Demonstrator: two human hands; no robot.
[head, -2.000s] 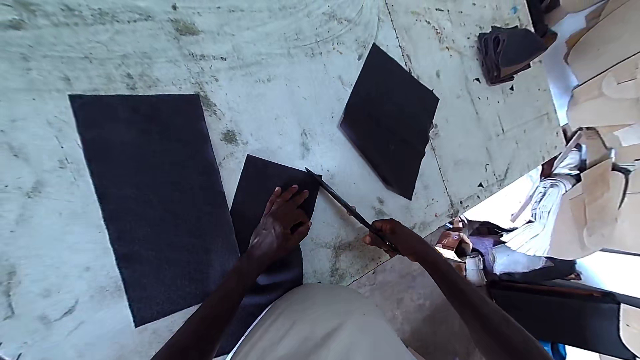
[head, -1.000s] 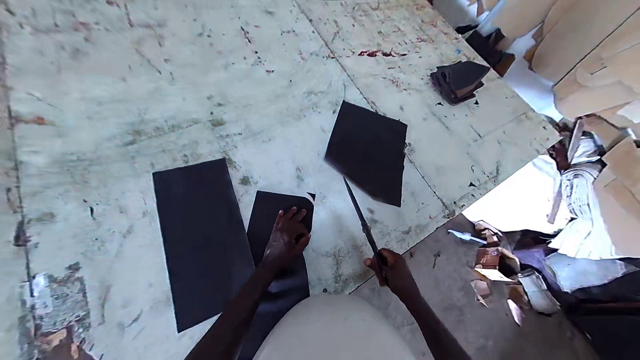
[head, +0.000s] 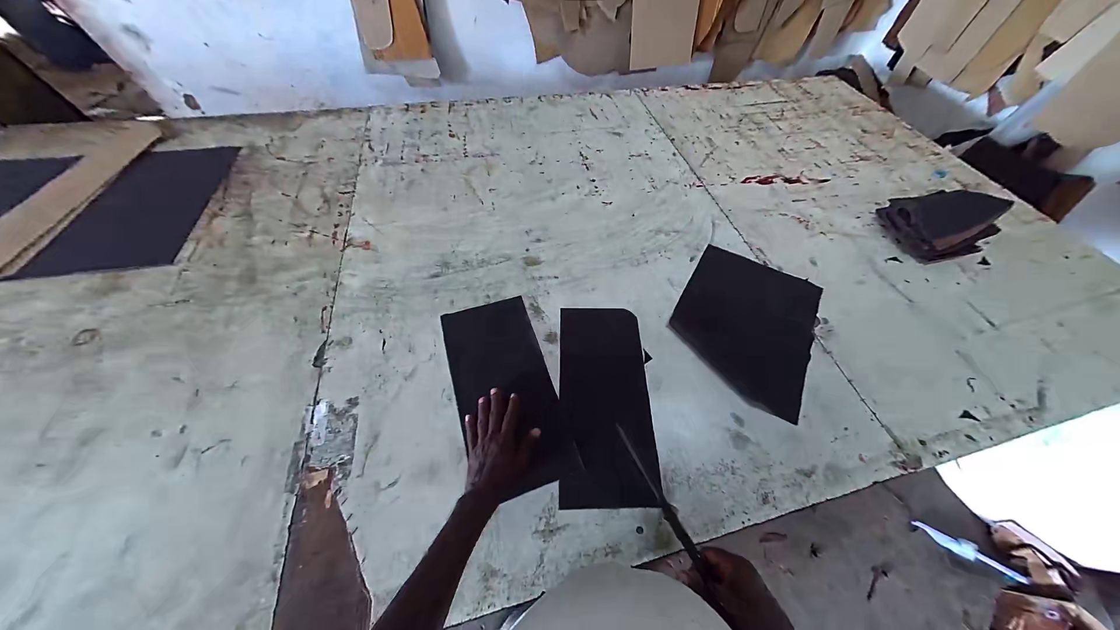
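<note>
My left hand (head: 500, 446) lies flat, fingers spread, on a black rectangular sheet (head: 494, 350). Beside it is a second black sheet (head: 604, 376) with a rounded top right corner; a small black scrap (head: 647, 356) touches or nearly touches its right edge. My right hand (head: 722, 573) grips long dark scissors (head: 662, 503) at the table's near edge, their tip over the second sheet's lower part. The blades look closed or nearly so. Farther right lies a black folded or stacked piece (head: 752, 328) with angled sides.
The worn worktable (head: 525, 201) has seams and a damaged patch at lower left. A stack of dark cut pieces (head: 945, 223) sits at right. Dark sheets (head: 131, 210) and a tan strip (head: 83, 197) lie at far left. Brown patterns (head: 665, 35) hang on the wall.
My left hand has moved from the narrower sheet to the left rectangular one. The narrower sheet's top right corner is now rounded, with a scrap beside it. The view has tilted up.
</note>
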